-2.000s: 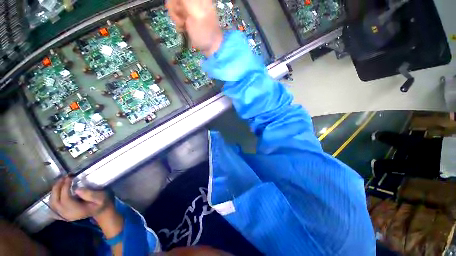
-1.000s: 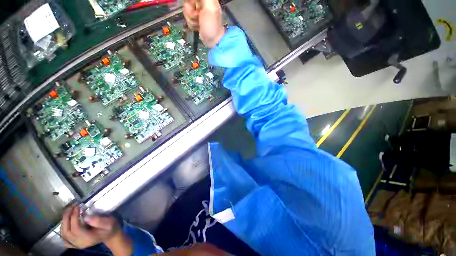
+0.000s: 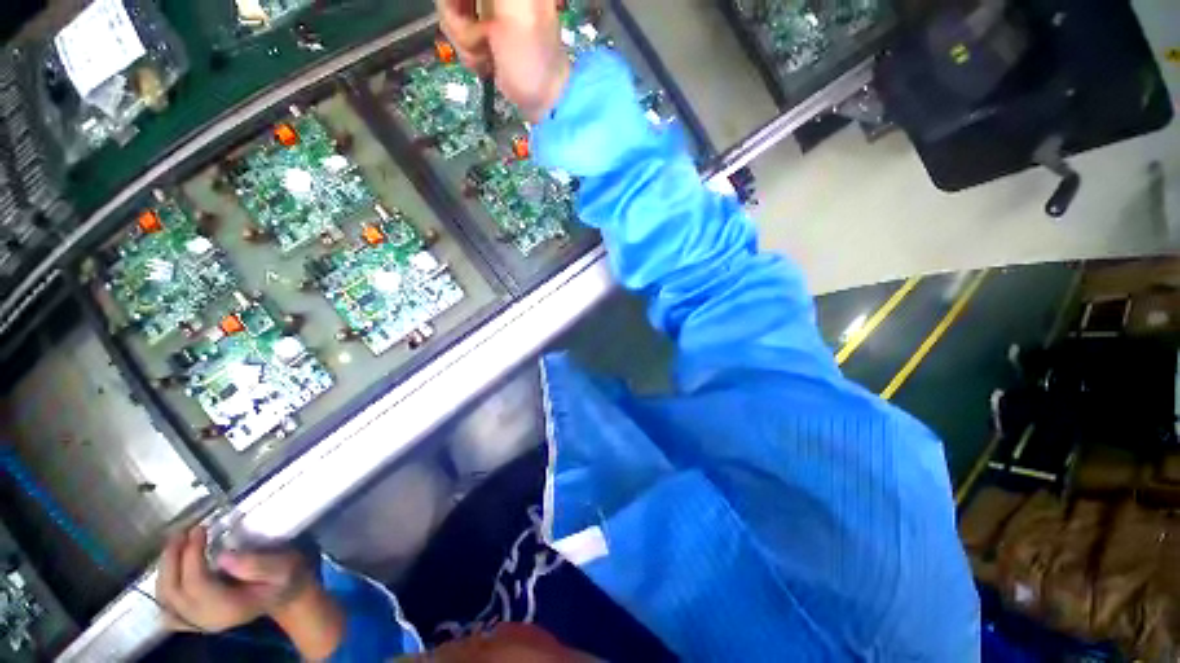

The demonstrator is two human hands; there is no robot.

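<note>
My right hand (image 3: 515,55), cut by the top edge, is closed over the second carrier (image 3: 447,194). A thin dark tool (image 3: 489,101) seems to point down from it; its tip is unclear. Green boards with orange parts lie there, one (image 3: 522,201) below the hand; my hand and sleeve partly hide others. The carrier to the left (image 3: 282,279) holds several green boards, one (image 3: 386,292) near the rail. My left hand (image 3: 240,585) is curled on the silver conveyor rail (image 3: 427,395) at lower left.
A clear bag with a white label (image 3: 106,65) lies on the green bench, with grey ribbed rows at far left. Another carrier with boards (image 3: 809,39) is at top right, beside a black machine part with a crank handle (image 3: 1061,194). A board (image 3: 18,602) shows at lower left.
My right hand has moved slightly left since a second ago. The red item near the top edge is no longer in view. Another board has come into view at lower left. My left hand stays on the rail.
</note>
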